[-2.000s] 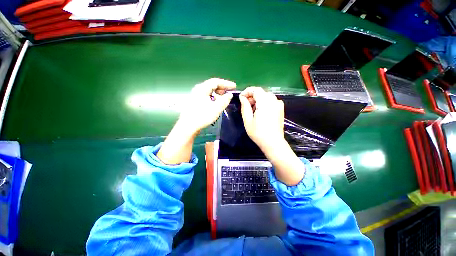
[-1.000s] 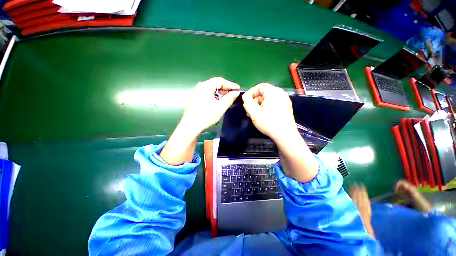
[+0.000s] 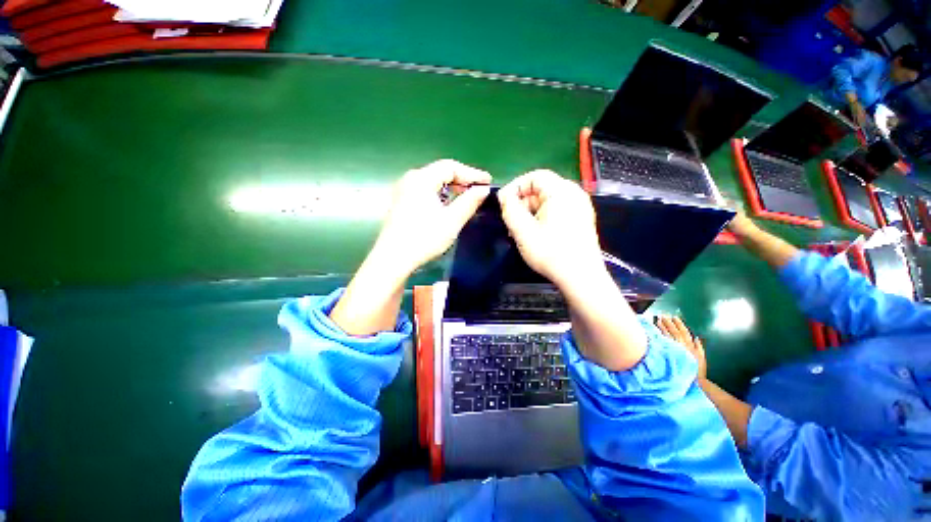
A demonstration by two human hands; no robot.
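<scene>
An open laptop stands in front of me, grey keyboard deck towards me and black screen upright. Red foam shows along its left side. My left hand is at the screen's top left corner, thumb and forefinger pinched at the top edge. My right hand is just right of it, fingertips curled together at the same edge. What either hand pinches is hidden or too small to tell. Shiny creases of clear film show on the screen's lower right, beside my right wrist.
Another person's arm reaches to a second open laptop at the right; their other hand lies by my right sleeve. More laptops on red pads stand beyond. Red pads with papers are stacked back left. A blue tray is at far left.
Another person has come in from the right, with one hand now at the second laptop. My right hand has curled more and stays at the screen's top edge. My left hand has barely moved.
</scene>
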